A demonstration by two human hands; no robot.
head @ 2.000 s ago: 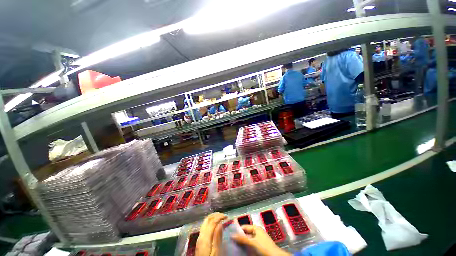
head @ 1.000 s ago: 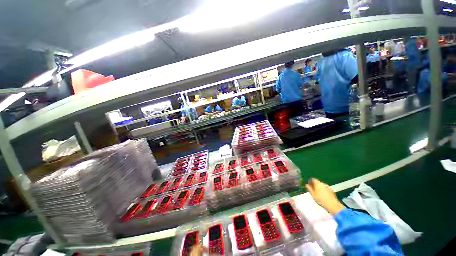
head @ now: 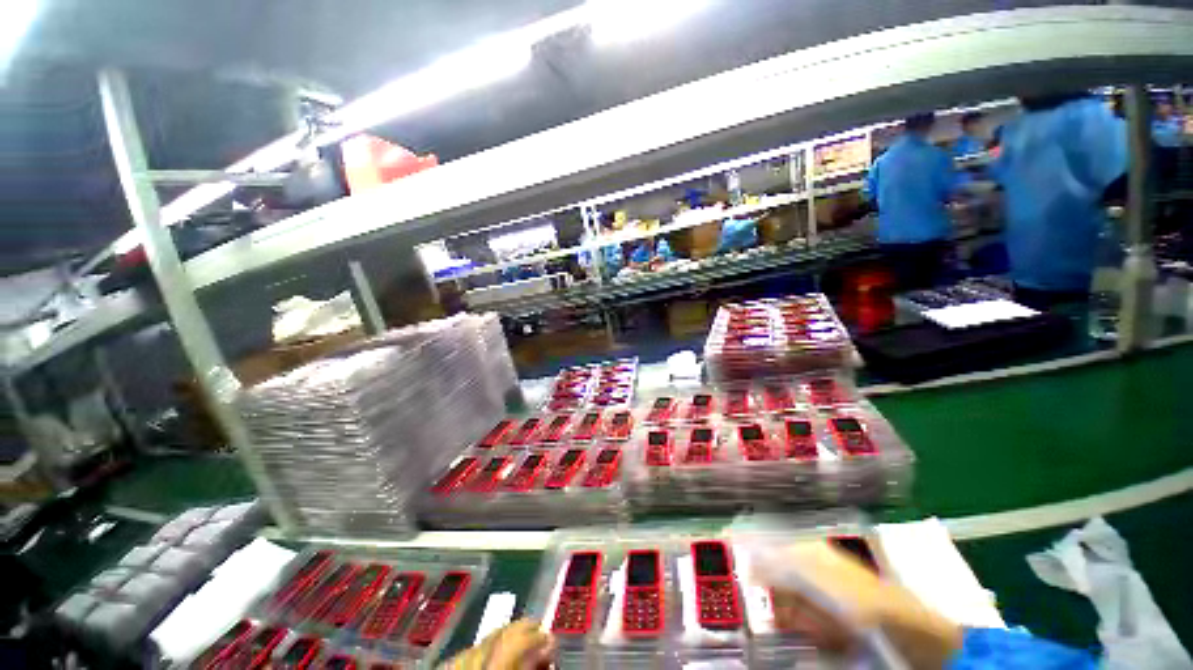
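Observation:
The clear working tray (head: 667, 657) lies nearest, with a back row of red phones (head: 642, 592) in its pockets. My right hand (head: 837, 596) is blurred over the right end of that row, with something whitish and thin at its fingers; I cannot tell if it grips it. It hides part of the phones there. My left hand (head: 508, 647) is at the bottom edge, left of the working tray, partly cut off; its fingers look bent and I cannot tell if it holds anything. White sleeves (head: 932, 565) lie at the tray's right edge.
A side tray of phones (head: 451, 563) is at lower left, with a paper strip (head: 495, 615) beside it. Filled trays (head: 772, 487) stand beyond. An empty tray stack (head: 343, 452) is left, grey moulded trays (head: 170, 556) farther left. A crumpled plastic bag (head: 1112, 596) lies right. People in blue stand behind.
The view has swung left, showing more of the side tray. My right hand has come from beside the sleeves to over the row's right end. My left hand is now left of the working tray.

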